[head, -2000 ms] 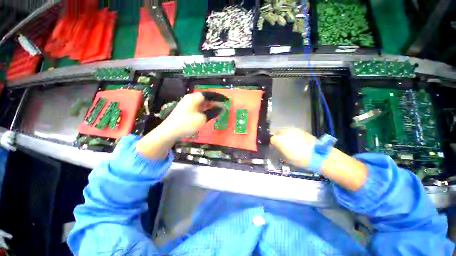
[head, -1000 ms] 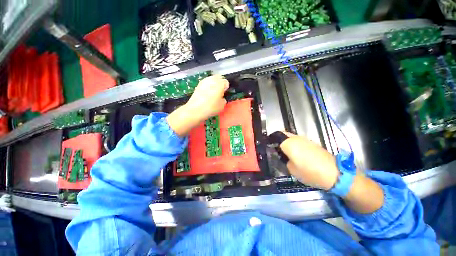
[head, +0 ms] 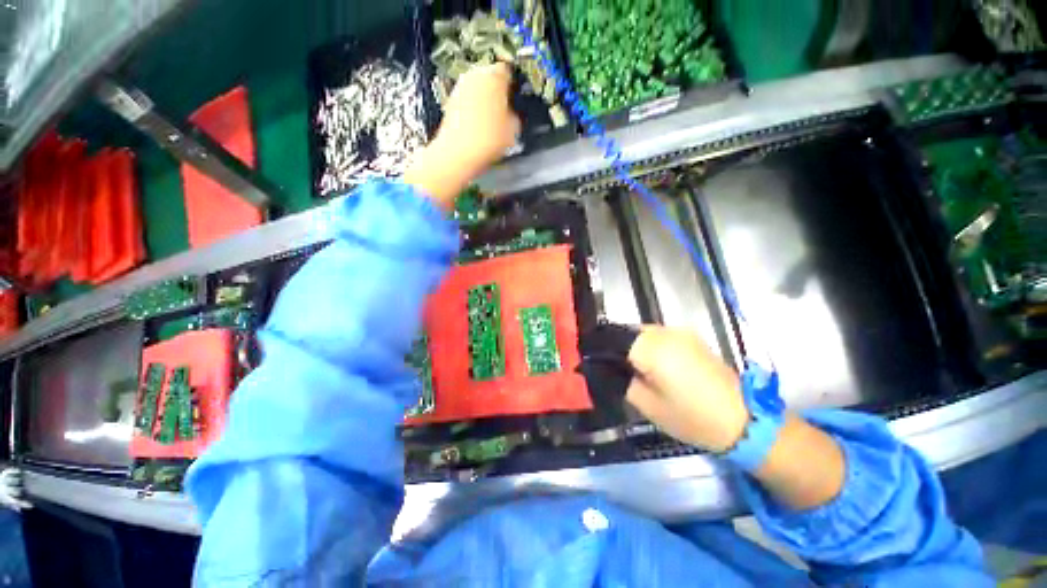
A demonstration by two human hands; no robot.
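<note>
My left hand (head: 480, 121) reaches over the front of the middle bin, its fingertips at the beige-tan components (head: 482, 40); whether it holds one cannot be told. My right hand (head: 677, 385), with black finger cots, is at the right edge of the carrier (head: 591, 431); its fingertips are dark against the frame and its grip is unclear. The red foam sheet (head: 530, 281) lies in the carrier with narrow green daughter boards (head: 486, 333) on it. My left sleeve covers the sheet's left part.
Silvery components (head: 370, 121) fill the left bin and green components (head: 637, 52) the right bin. Another carrier with a red sheet (head: 207, 350) stands at left. A populated main board (head: 987, 218) is at far right. The blue coiled cord (head: 654, 213) runs to my right wrist.
My left hand has moved from the carrier's far edge up to the middle bin. My right hand remains at the carrier's right side, slightly lower in view.
</note>
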